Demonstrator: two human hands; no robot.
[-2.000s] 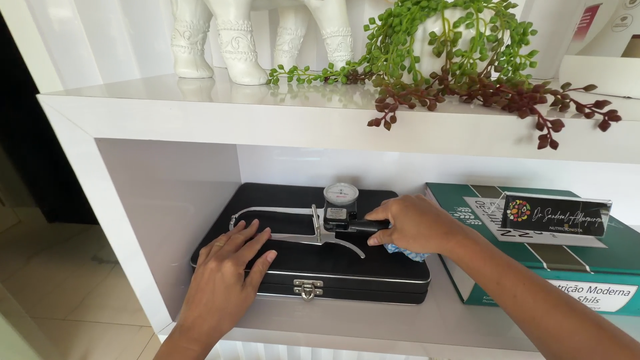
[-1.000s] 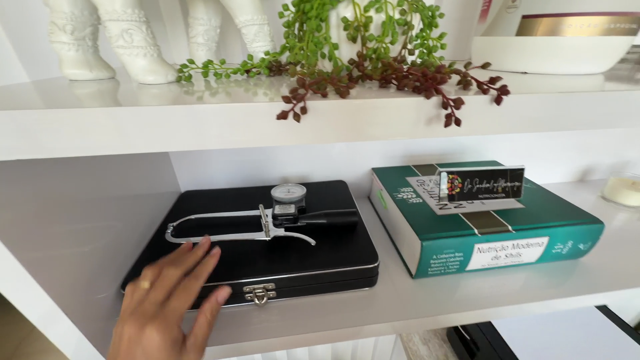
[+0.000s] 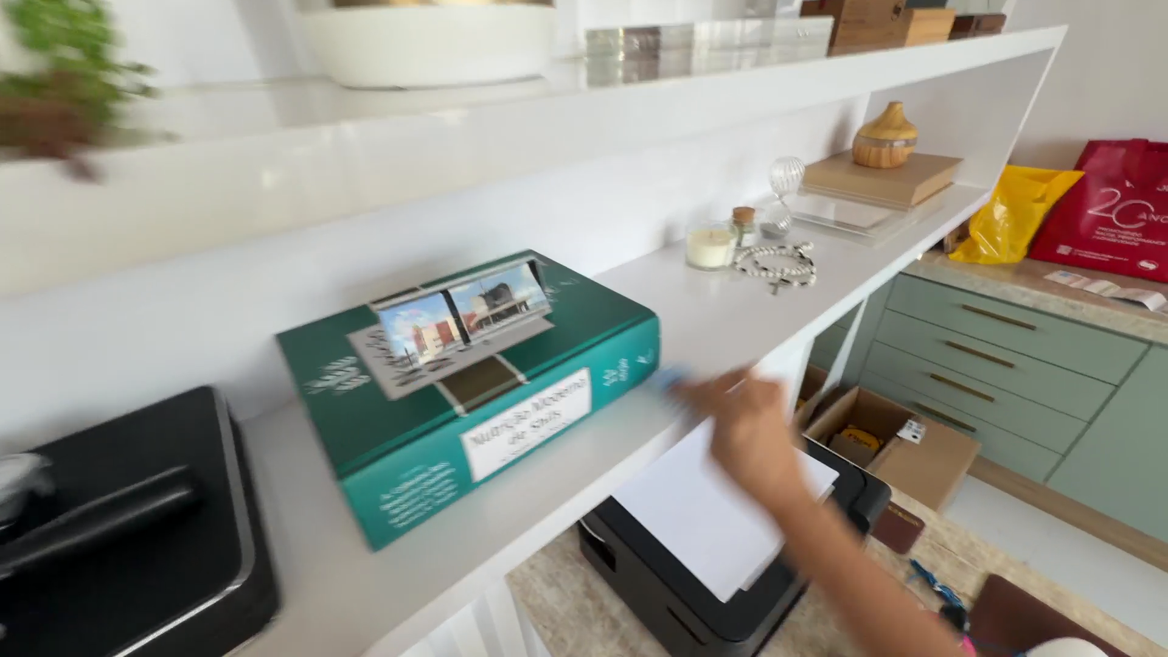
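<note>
My right hand [image 3: 753,429], blurred by motion, is at the front edge of the white shelf, just right of the thick green book [image 3: 493,365]. Its fingers are closed on a small blue cloth [image 3: 671,376], of which only a blurred bit shows. A small glossy plaque [image 3: 465,315] leans on top of the book. Left of the book lies the black case [image 3: 173,529], cut off by the view's edge, with the black handle of a dial caliper [image 3: 109,520] on it. My left hand is out of the view.
Farther right on the shelf stand a candle in a glass [image 3: 710,248], a corked jar [image 3: 744,226], a beaded rosary [image 3: 776,265] and a wood-look diffuser [image 3: 885,137]. Below the shelf, a black printer [image 3: 639,575] bears white paper [image 3: 721,511]. An open cardboard box [image 3: 922,452] is beyond it.
The view has swung right. My right hand was on the caliper's handle two seconds ago and is now right of the book. My left hand, over the case's front before, has left the view.
</note>
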